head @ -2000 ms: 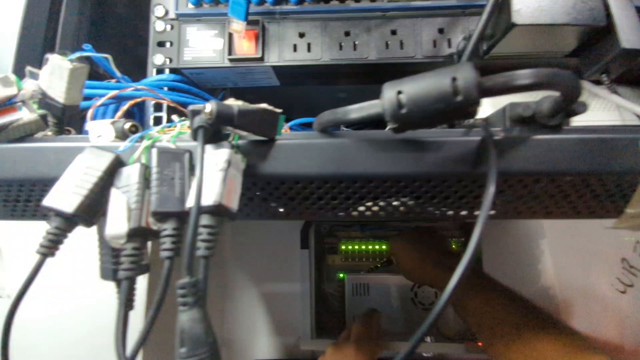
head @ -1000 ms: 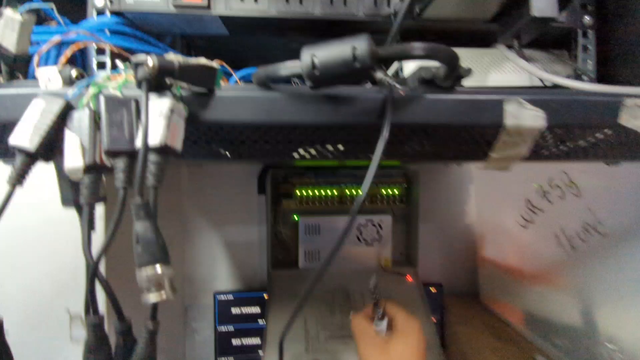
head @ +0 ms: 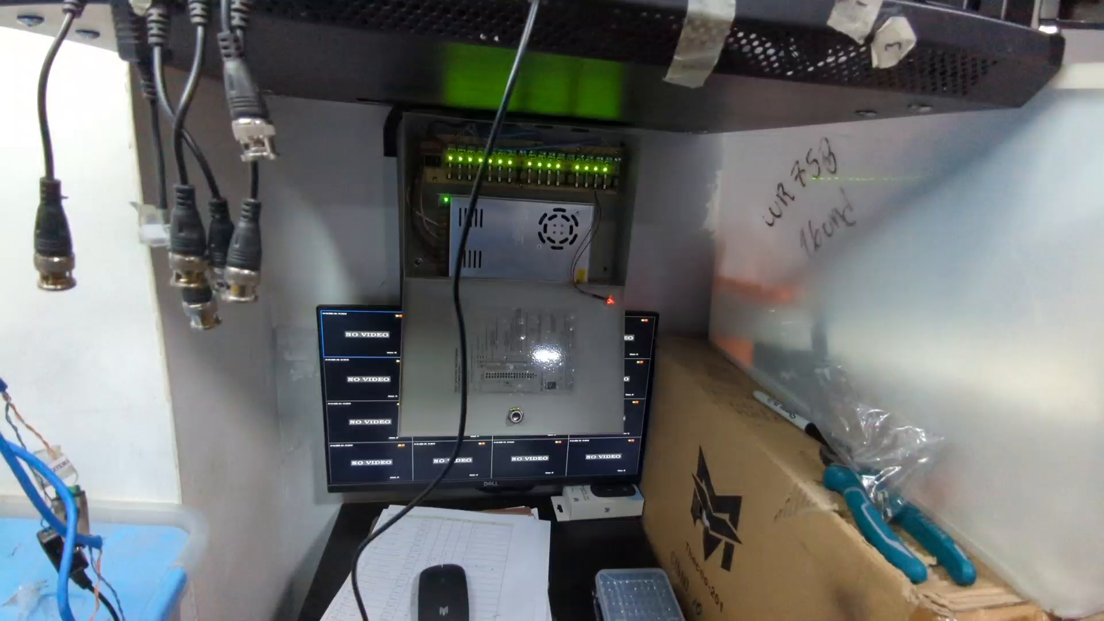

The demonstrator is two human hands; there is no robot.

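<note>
Neither of my hands shows in the head view now. A metal power supply box (head: 414, 362) hangs in the middle with its door folded down. Inside it, a row of green LEDs (head: 526, 164) glows above a silver power supply unit with a round vent (head: 522, 237). A small red light (head: 610, 300) shines at the door's upper right. A black cable (head: 460, 345) runs down in front of the box. Behind the door stands a monitor (head: 369, 401) showing a grid of dark tiles. Pliers with teal handles (head: 875, 526) lie on a cardboard box (head: 776, 517) at right.
Several cables with BNC connectors (head: 56, 250) dangle at upper left. A perforated black rack shelf (head: 578, 60) spans the top. Below lie paper sheets (head: 500, 561), a black computer mouse (head: 443, 591) and a clear plastic case (head: 636, 595). A blue lid (head: 129, 552) and blue cables (head: 39, 466) are at lower left.
Both hands were at the power supply box two seconds ago, and one was in front of its door one second ago; none shows now. The view has moved down.
</note>
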